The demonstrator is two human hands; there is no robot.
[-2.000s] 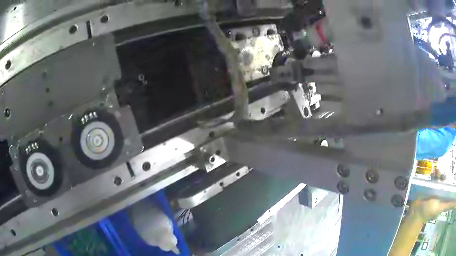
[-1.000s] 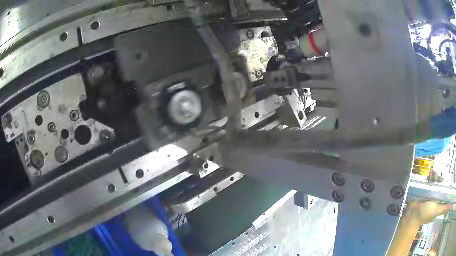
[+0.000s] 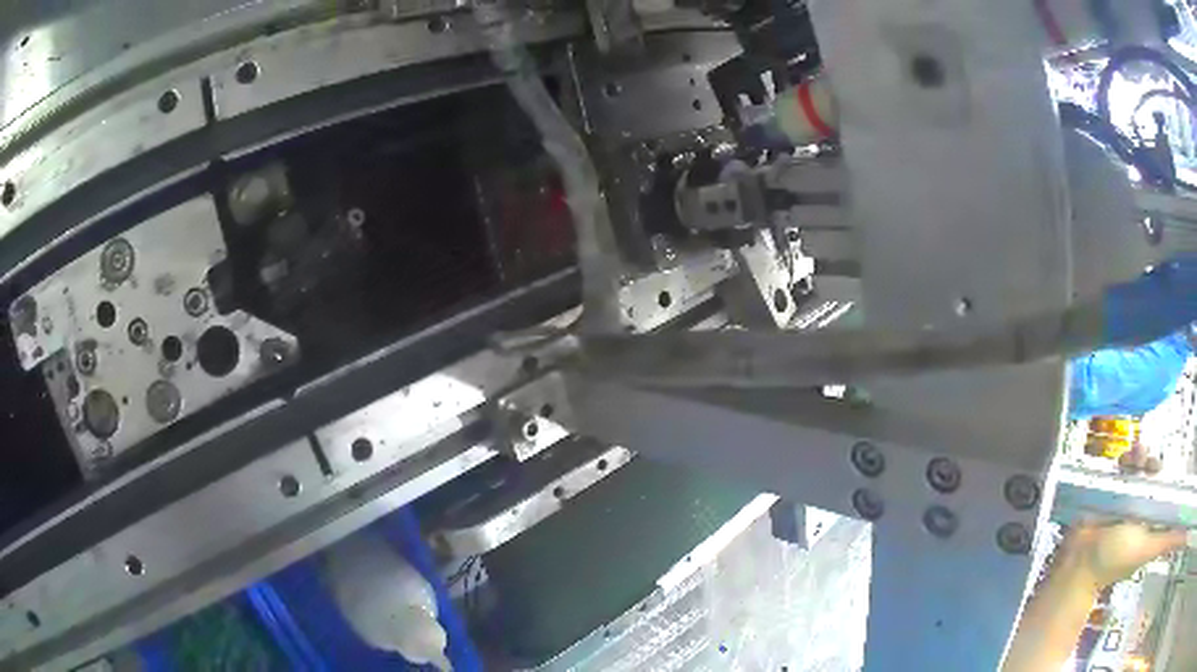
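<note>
A bare hand (image 3: 1116, 551) and forearm rise from the bottom edge at the far right; they look like my right hand. Its fingers lie along a pale ledge; whether they grip anything cannot be told. My left hand is not in view. Nearest in front, a pale metal plate with many holes (image 3: 145, 328) sits between the guide rails at the left. A dark recess (image 3: 407, 223) lies to its right. No round parts show.
A guide rail (image 3: 250, 492) runs below the plate. A grey hose (image 3: 571, 158) crosses to a thick metal frame bar (image 3: 945, 197). Station mechanism (image 3: 735, 197) stands behind. Blue bins (image 3: 282, 610) hold green bits and a white lump (image 3: 387, 604). Green belt (image 3: 591, 532) and silver shelf plate (image 3: 748, 591) lie below.
The dark fixture plate with two round parts has slid right along the rails and out of sight, uncovering the holed plate. The hand has barely moved. The view has shifted slightly.
</note>
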